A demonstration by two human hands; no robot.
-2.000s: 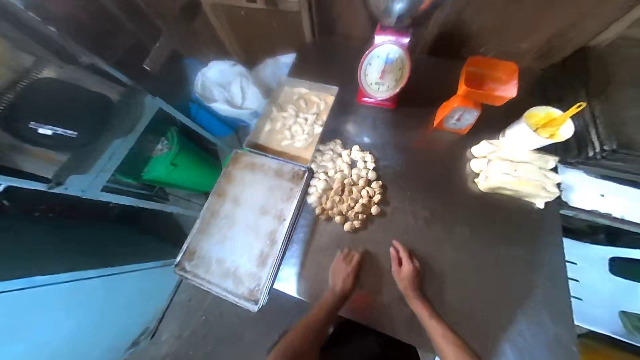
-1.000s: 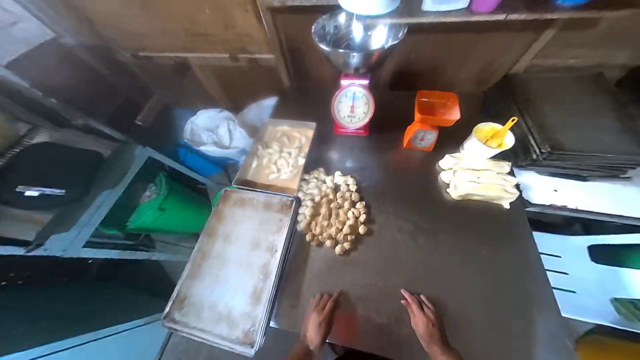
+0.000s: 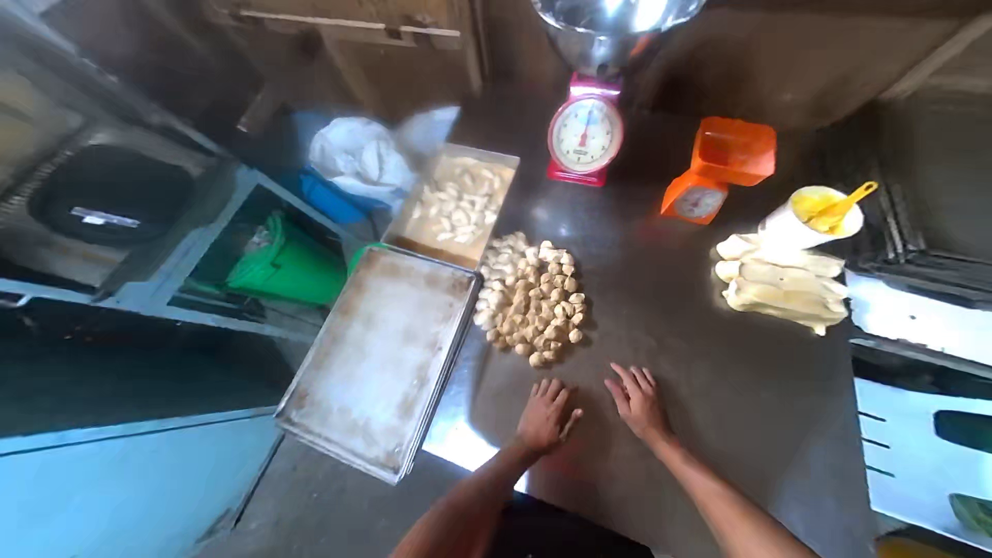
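Observation:
My left hand (image 3: 549,416) rests on the dark tabletop (image 3: 697,403), fingers apart and holding nothing, just below a heap of small dough balls (image 3: 535,306). To its right, my right hand (image 3: 637,399) lies on the same surface, empty, with its fingers spread. A tray (image 3: 434,252) holding pale dough pieces (image 3: 463,203) sits behind the heap on the left. Left of the heap is a stack of metal baking trays (image 3: 380,356). Long rolls of pale dough (image 3: 783,287) lie at the right, beside a white tub (image 3: 814,217) with yellow contents and a yellow utensil (image 3: 845,205).
A pink dial scale (image 3: 585,136) with a metal bowl (image 3: 612,27) stands at the back. Right of it is an orange scale (image 3: 697,198) with an orange pan (image 3: 735,151). A green bin (image 3: 287,267) and a white plastic bag (image 3: 360,159) are at the left.
Since a second ago, both hands have moved forward over the tabletop, closer to the dough balls and to each other. The view has tilted down.

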